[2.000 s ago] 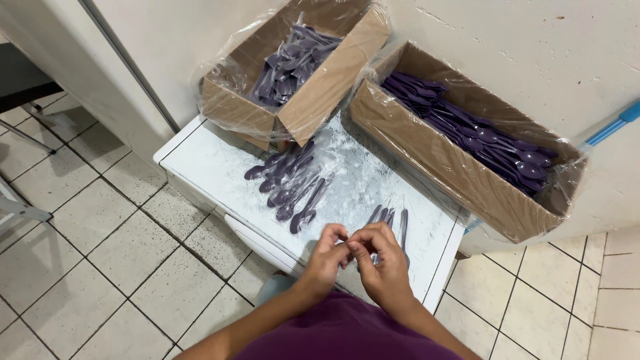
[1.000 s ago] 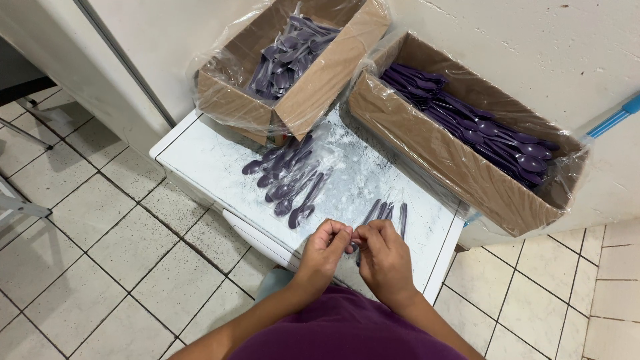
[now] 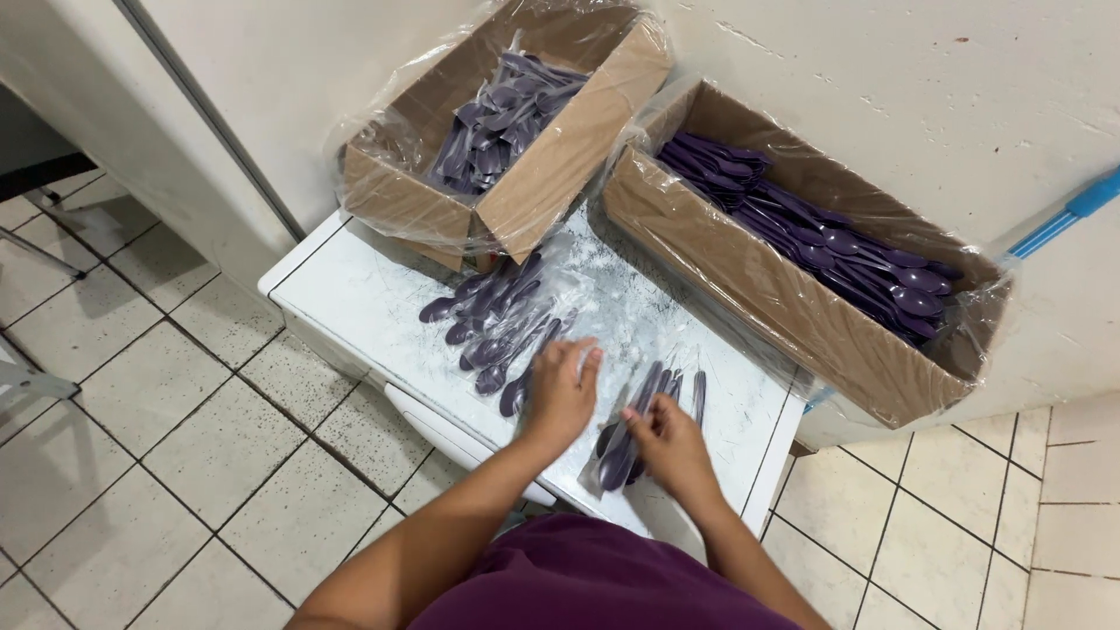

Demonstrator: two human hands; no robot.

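My left hand (image 3: 563, 385) is over the white surface, at the right edge of a pile of purple plastic spoons in clear wrappers (image 3: 492, 350); its fingers are apart, and whether it touches the nearest spoon is hard to tell. My right hand (image 3: 669, 437) pinches a purple plastic spoon (image 3: 618, 468) in a clear wrapper, bowl toward me. Beneath and beside that spoon lie several more purple spoons (image 3: 699, 394), partly hidden by the hand.
Behind the hands stand two plastic-lined cardboard boxes: the left box (image 3: 560, 166) holds wrapped purple spoons, the right box (image 3: 744, 262) purple spoons. Both rest on a white cabinet top (image 3: 332, 262) dusted with white powder. A blue pole (image 3: 1050, 229) leans by the wall at right.
My hands were together at the near edge of the cabinet top. They have parted: the left has moved up and left to the wrapped spoons, the right onto the group at right.
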